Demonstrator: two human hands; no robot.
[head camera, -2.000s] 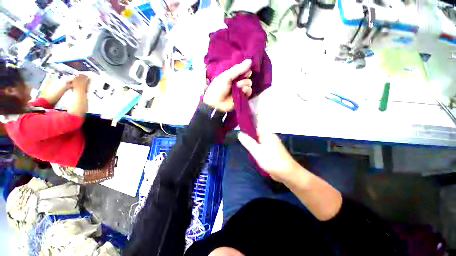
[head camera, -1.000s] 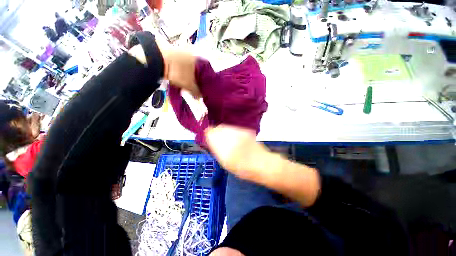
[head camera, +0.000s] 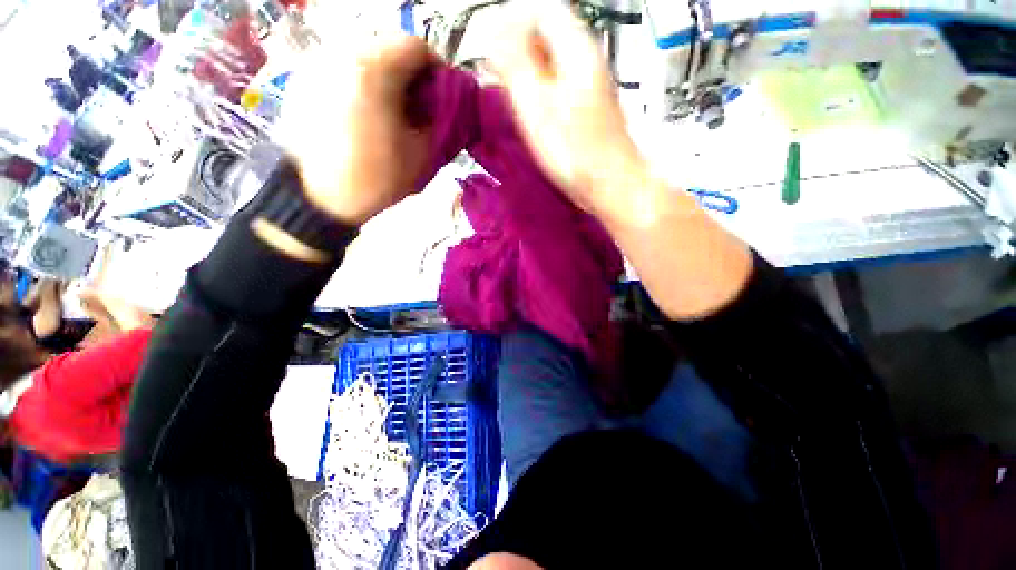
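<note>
A maroon garment piece (head camera: 518, 251) is held up in front of me, its upper part bunched and its lower part hanging over the table edge towards my lap. My left hand (head camera: 362, 128) is closed on its upper left end. My right hand (head camera: 563, 106) is raised at the cloth's upper right, blurred and pale; the cloth runs up to it, but its fingertips are washed out, so its grip cannot be told.
Blue snips (head camera: 713, 200) and a green-handled tool (head camera: 792, 174) lie on the white table (head camera: 858, 223). A sewing machine (head camera: 925, 56) stands at the upper right. A blue crate (head camera: 479, 423) with white cord is below the table. A person in red sits at the left.
Both hands have risen with the cloth. My left hand has come back nearer, and my right hand has moved up from the cloth's lower edge. The cloth now hangs lower over the table edge.
</note>
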